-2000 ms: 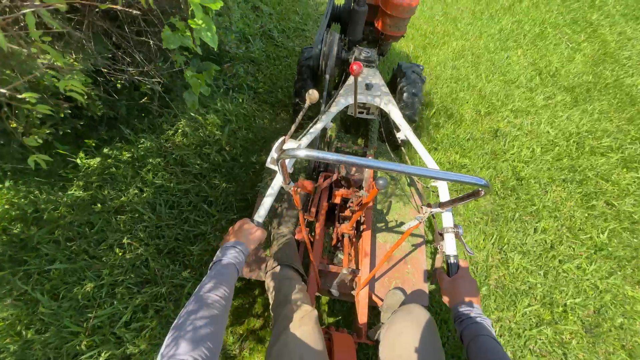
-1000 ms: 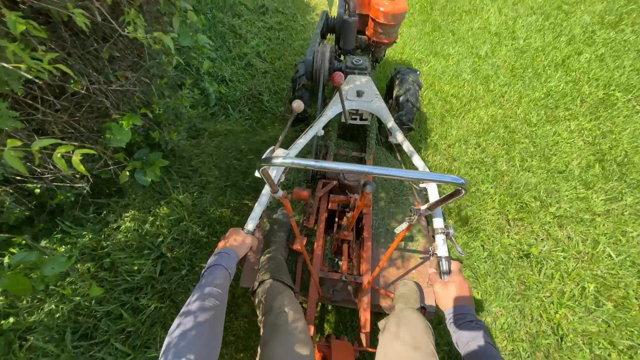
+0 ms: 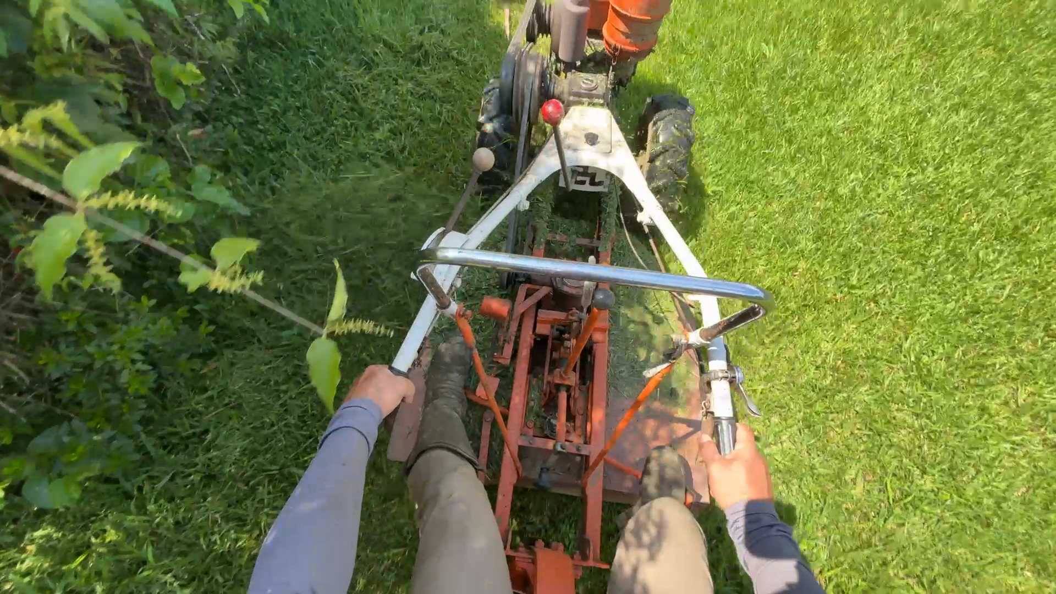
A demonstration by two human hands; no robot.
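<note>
My left hand (image 3: 380, 390) is closed around the end grip of the left white handlebar (image 3: 487, 227) of a two-wheel walking tractor. My right hand (image 3: 737, 468) holds the black grip (image 3: 726, 433) of the right handlebar, just behind a metal hand lever (image 3: 747, 396). A chrome cross bar (image 3: 594, 272) spans both handlebars. In front of it rise a red-knobbed lever (image 3: 553, 112) and one with a pale knob (image 3: 483, 159). Between my legs lies an orange steel frame (image 3: 596, 429) over a mower deck (image 3: 652, 425), with my boots on either side.
Leafy bushes (image 3: 124, 346) line the left side, and a thin leafy branch (image 3: 165, 247) reaches toward my left arm. Ahead are the orange engine part (image 3: 635, 25), a belt pulley (image 3: 530, 82) and lugged tires (image 3: 670, 144). Short sunlit grass (image 3: 907, 289) lies on the right.
Both hands have kept hold of the handlebars. A leafy branch now hangs at the left, nearer to my left arm than the foliage seen earlier.
</note>
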